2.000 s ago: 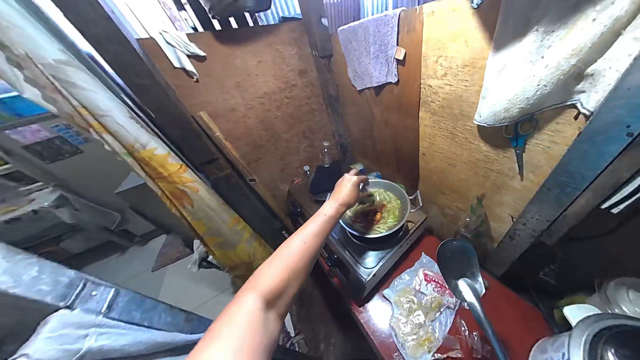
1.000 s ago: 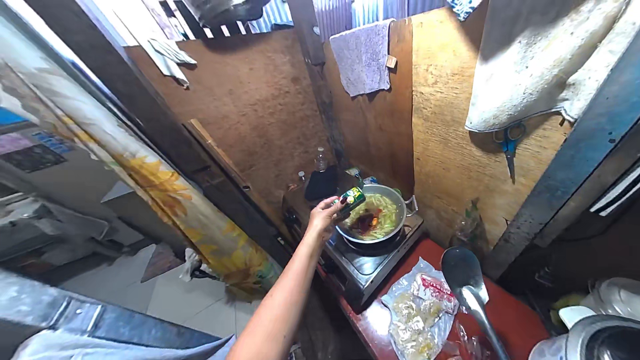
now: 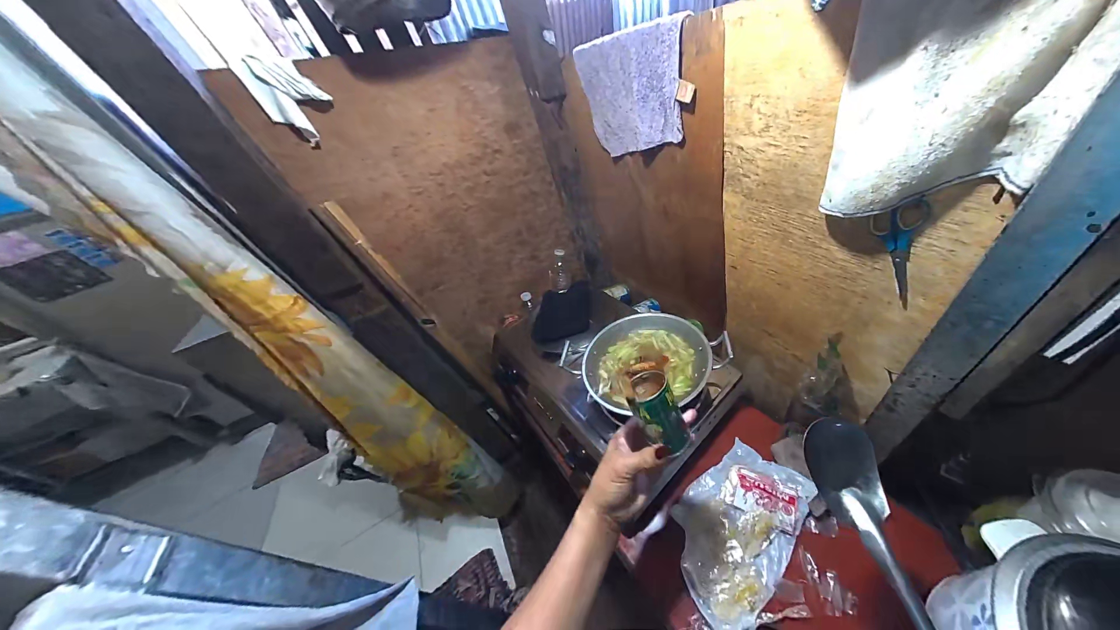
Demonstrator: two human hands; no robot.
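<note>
My left hand (image 3: 626, 472) holds a small green tin can (image 3: 661, 416) upright near the near rim of a metal pan. The can's top is off and brownish residue shows inside. The two-handled pan (image 3: 593, 372) sits on a gas stove (image 3: 551, 385), with pale green shredded vegetables (image 3: 656, 350) and some reddish-brown food in it. The can hides part of the pan. My right hand is not in view.
A black ladle (image 3: 842, 455) and a clear plastic bag (image 3: 744, 534) with food bits lie on the red table (image 3: 910, 542). A lidded pot (image 3: 1050, 577) stands at lower right. Black cloth (image 3: 563, 312) lies on the stove's left side. Scissors (image 3: 899, 249) hang on the wall.
My left hand has drawn back from over the pan toward me, still holding the can. The can, tilted over the pan a second ago, is now upright.
</note>
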